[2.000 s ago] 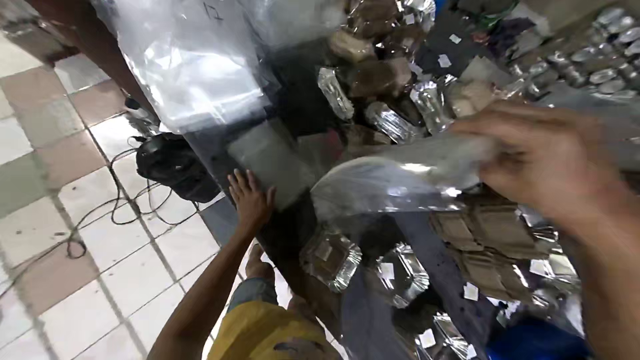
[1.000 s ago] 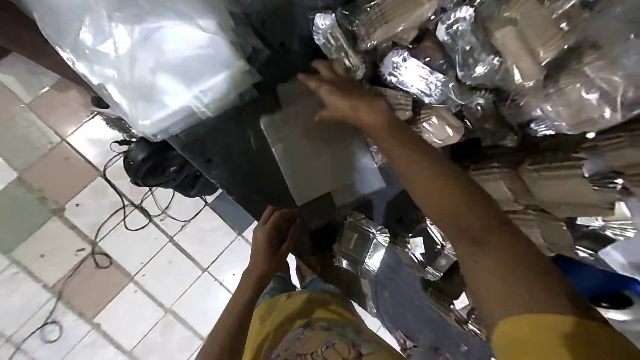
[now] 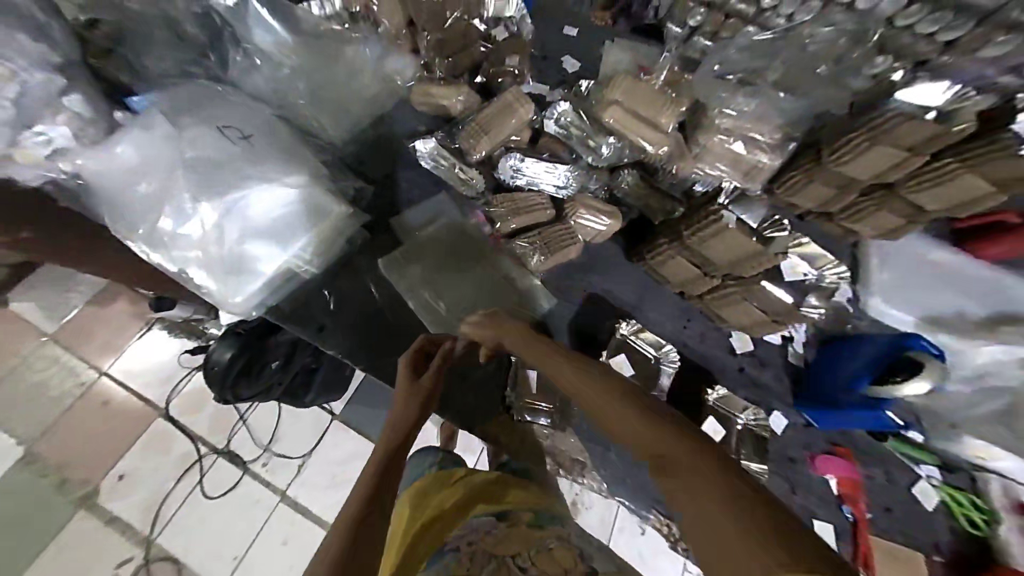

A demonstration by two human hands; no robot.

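Note:
On the dark tabletop lies a small stack of clear plastic bags (image 3: pixel 460 276). At its near edge my left hand (image 3: pixel 424 364) and my right hand (image 3: pixel 490 332) meet, fingertips pinched close together at the bags' edge. Whether a single bag is between the fingers is too small to tell. Larger clear plastic bags (image 3: pixel 232 200) are piled to the left. Beyond and right of the stack are wrapped bundles of brown trays (image 3: pixel 520 212) and silver foil-like trays (image 3: pixel 536 174). Other silver trays (image 3: pixel 642 356) lie right of my hands.
Stacked brown cardboard trays (image 3: pixel 712 248) stand to the right, near a blue tape dispenser (image 3: pixel 864 380). Green-handled scissors (image 3: pixel 964 508) and small white paper pieces (image 3: pixel 742 342) lie on the table. A black bag (image 3: pixel 268 364) and cables (image 3: pixel 200 472) are on the tiled floor.
My right hand has come back from the far edge of the small bags to beside my left hand. The clear bag my right hand held aloft two seconds ago is no longer raised.

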